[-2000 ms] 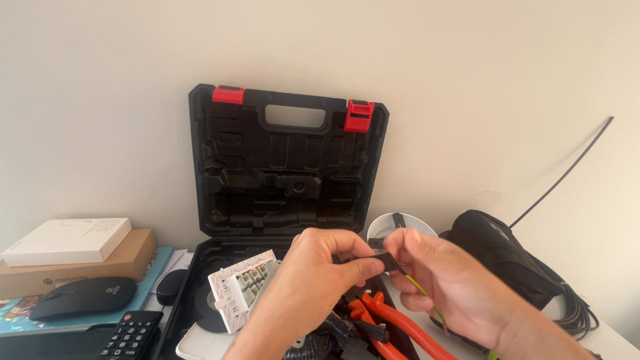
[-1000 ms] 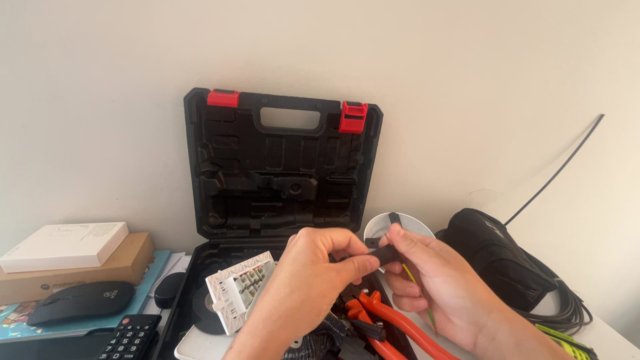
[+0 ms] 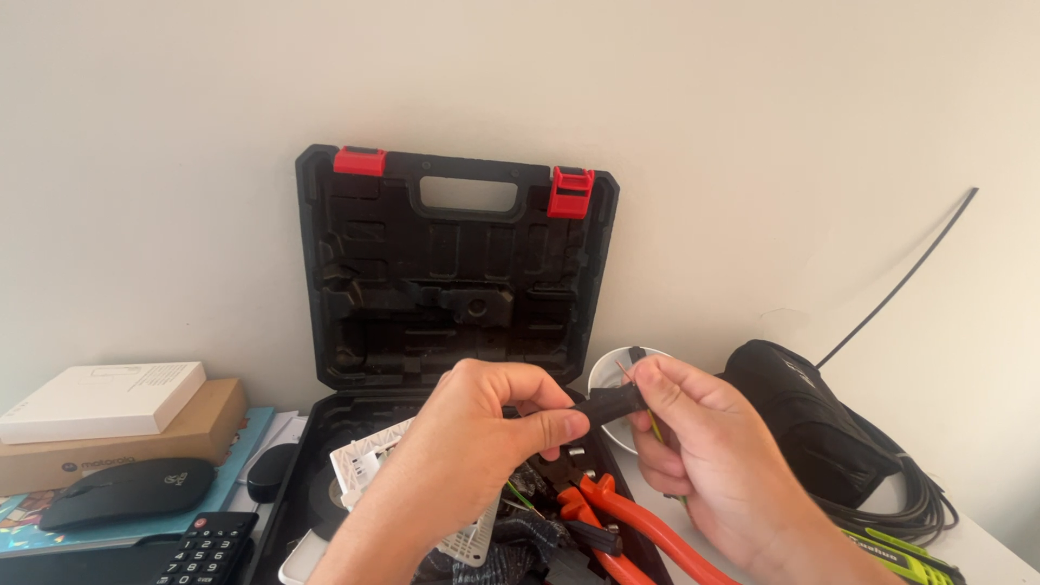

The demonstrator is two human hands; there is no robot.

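Note:
Between finger and thumb, my left hand point(image 3: 479, 443) grips one end of a short piece of black tape or sleeving point(image 3: 609, 404). My right hand point(image 3: 699, 439) pinches its other end, along with a thin yellow-green wire point(image 3: 655, 426) whose bare copper tip point(image 3: 623, 370) points up beside the thumb. Beneath the hands lies an open black plastic tool case point(image 3: 455, 268) with red latches, its lid upright against the wall. Orange-handled pliers point(image 3: 658, 532) and a white plastic electrical part point(image 3: 366, 455), partly hidden by my left forearm, lie in the case.
At left are a white box point(image 3: 106, 398) on a cardboard box point(image 3: 162, 443), a black mouse point(image 3: 130, 493) and a remote control point(image 3: 213, 548). Behind my right hand stands a white round dish point(image 3: 609, 370). A black pouch point(image 3: 804, 422), coiled black cable point(image 3: 918, 496) and a lime-green tool point(image 3: 902, 561) lie right.
The wire's bare copper tip now shows above the black piece by my right thumb. The lime-green tool has come further into view at the lower right.

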